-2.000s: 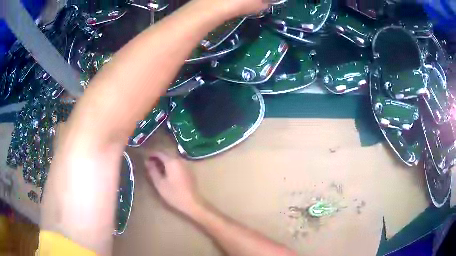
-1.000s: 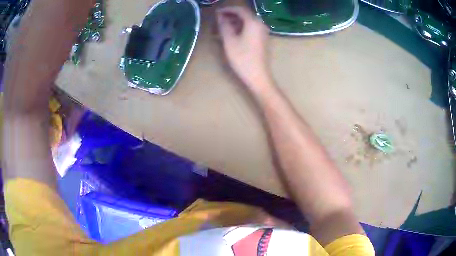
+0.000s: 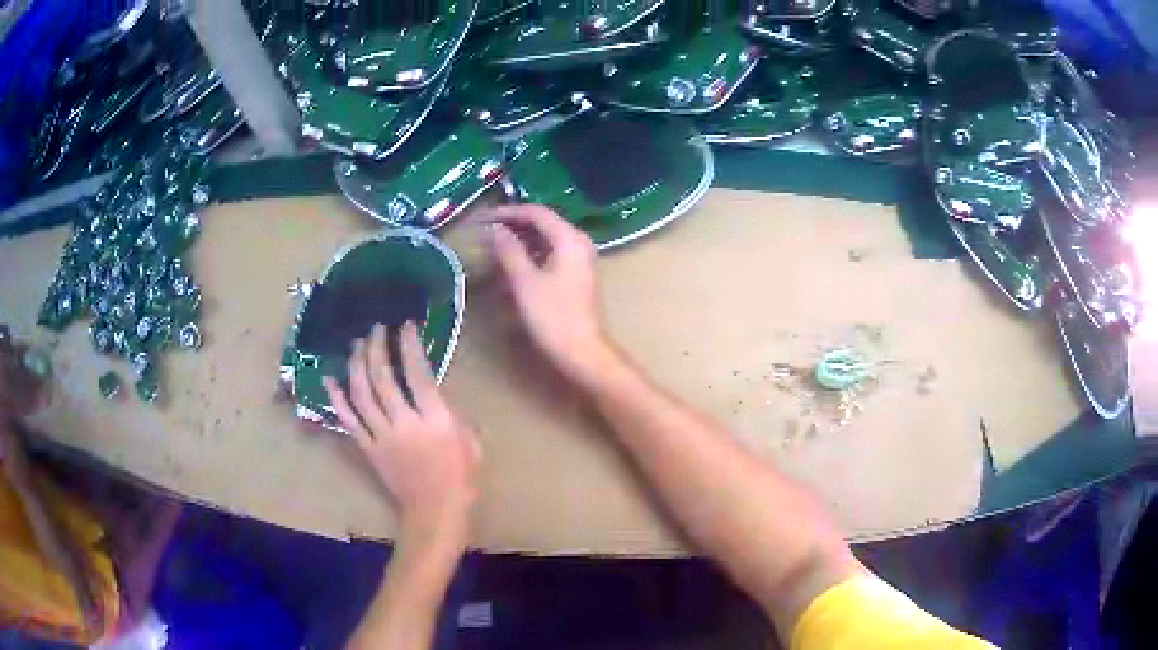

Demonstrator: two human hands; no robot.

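Note:
A glossy green housing (image 3: 445, 302) with a dark centre and silver rim lies on the tan cardboard, left of centre. My left hand (image 3: 413, 425) rests on its lower part with the fingers spread, covering some of it. My right hand (image 3: 549, 286) is raised just right of the housing, not touching it, fingers curled. A thin pale stick (image 3: 490, 225) seems to show at its fingertips; it is small and blurred. A small pale green oval (image 3: 841, 370) sits on the cardboard at the right with dark spots around it.
Many green housings (image 3: 876, 123) are piled along the back, and more overlap at the right edge (image 3: 1092, 362). A heap of small green and silver parts (image 3: 133, 260) lies at the left. A grey strip (image 3: 239, 70) crosses the upper left. Part of another person in yellow (image 3: 51, 546) shows lower left.
My left arm has come back from reaching over the pile, and the left hand is now on the housing. The view has shifted, bringing the back pile into sight again. The right hand stays curled.

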